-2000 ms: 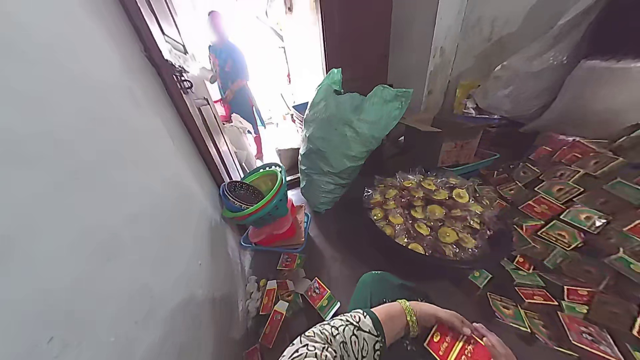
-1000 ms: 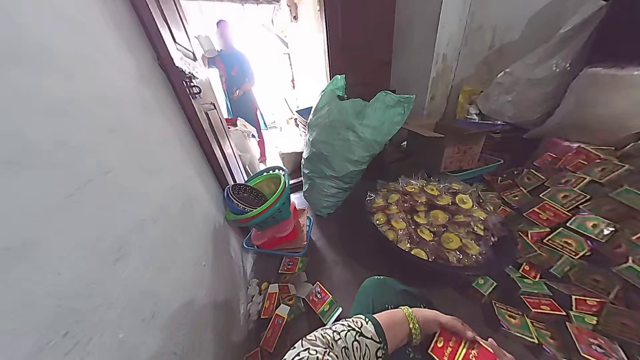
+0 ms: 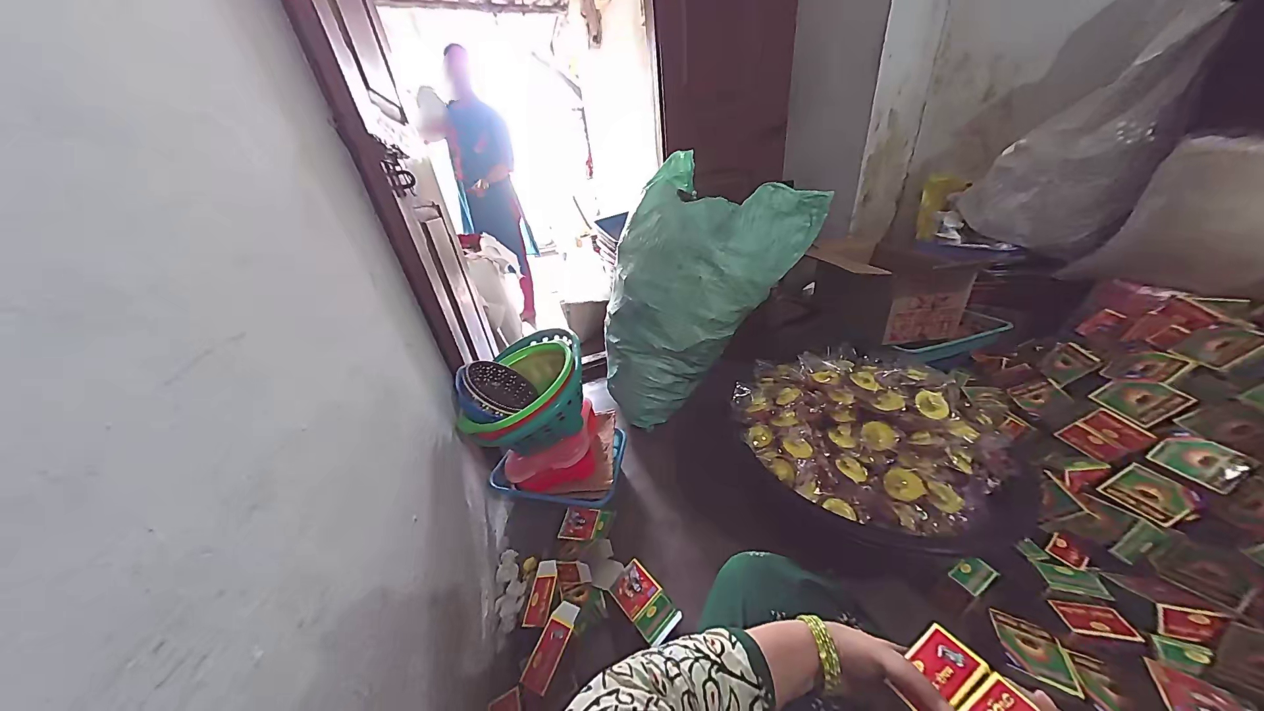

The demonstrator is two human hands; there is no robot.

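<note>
My left hand (image 3: pixel 884 664), with yellow bangles at the wrist, grips a red printed card box (image 3: pixel 946 664) with yellow edges at the bottom of the view. Only a bit of my right hand (image 3: pixel 1042 701) shows at the box's right side, touching it or very near; the frame cuts it off. Beyond the hands stands a wide dark basin (image 3: pixel 849 533) filled with clear-wrapped packets (image 3: pixel 877 435) that show yellow round pieces. Many red and green printed cartons (image 3: pixel 1104 434) lie spread over the floor to the right.
More cartons (image 3: pixel 549 647) lie by the left wall. Stacked plastic baskets (image 3: pixel 538 420) rest on a blue tray (image 3: pixel 619 459). A tall green sack (image 3: pixel 691 286) stands near the doorway, where a person (image 3: pixel 484 158) stands. A cardboard box (image 3: pixel 879 296) is behind the basin.
My right hand, plain to see beside the box two seconds ago, is now mostly out of frame. The person in the doorway has shifted posture.
</note>
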